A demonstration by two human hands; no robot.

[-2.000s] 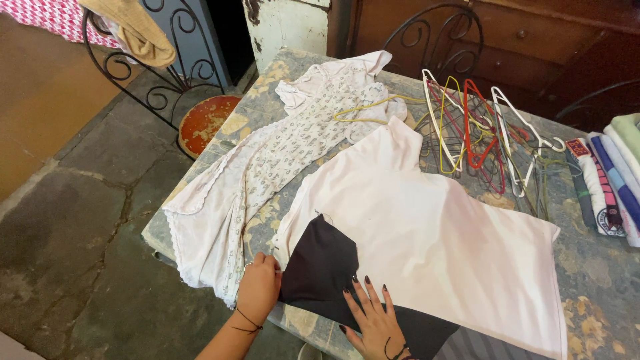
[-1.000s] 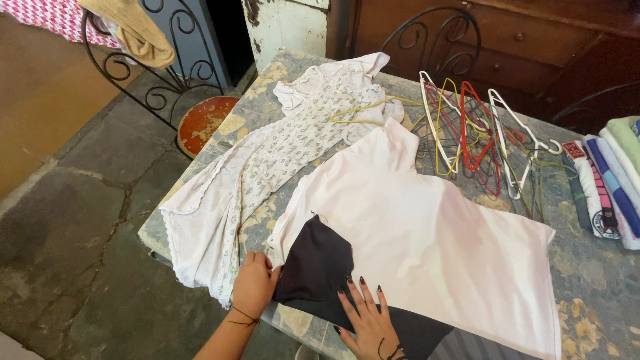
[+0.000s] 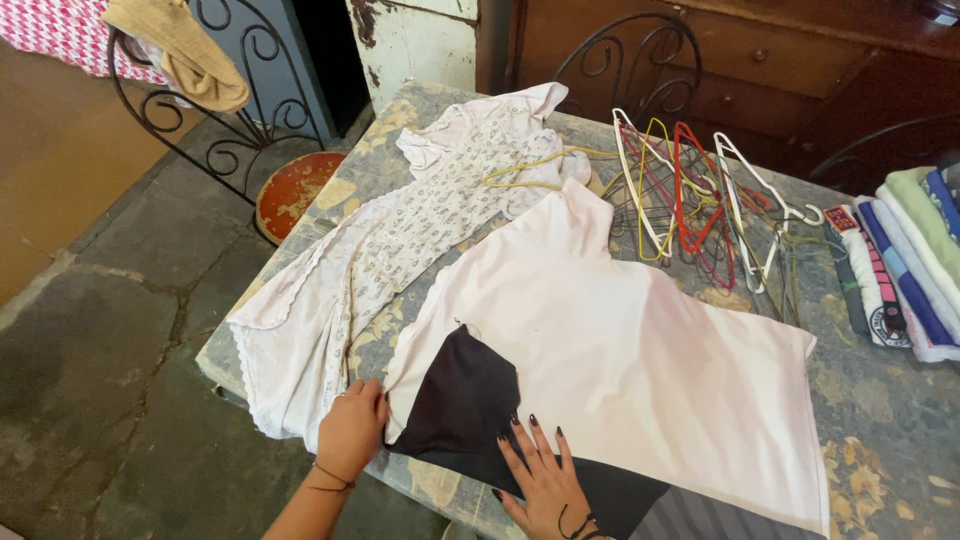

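A white garment with a black and grey section [image 3: 645, 352] lies spread over the table near me. Its black fabric [image 3: 465, 397] is folded up over the white at the lower left. My left hand [image 3: 356, 424] pinches the garment's left edge at the black corner; its fingertips are partly hidden. Flat on the black fabric rests my right hand [image 3: 541, 480], fingers spread. Beyond my left hand lies a white floral-print garment with lace trim [image 3: 420, 232], partly beside the first one.
Several hangers [image 3: 679, 195] lie heaped at the table's [image 3: 870, 405] far side. Folded clothes [image 3: 911, 255] are stacked at the right. A black metal chair with a worn red seat [image 3: 296, 191] stands at the left, a tan cloth [image 3: 184, 52] over its back. Wooden drawers [image 3: 757, 56] stand behind.
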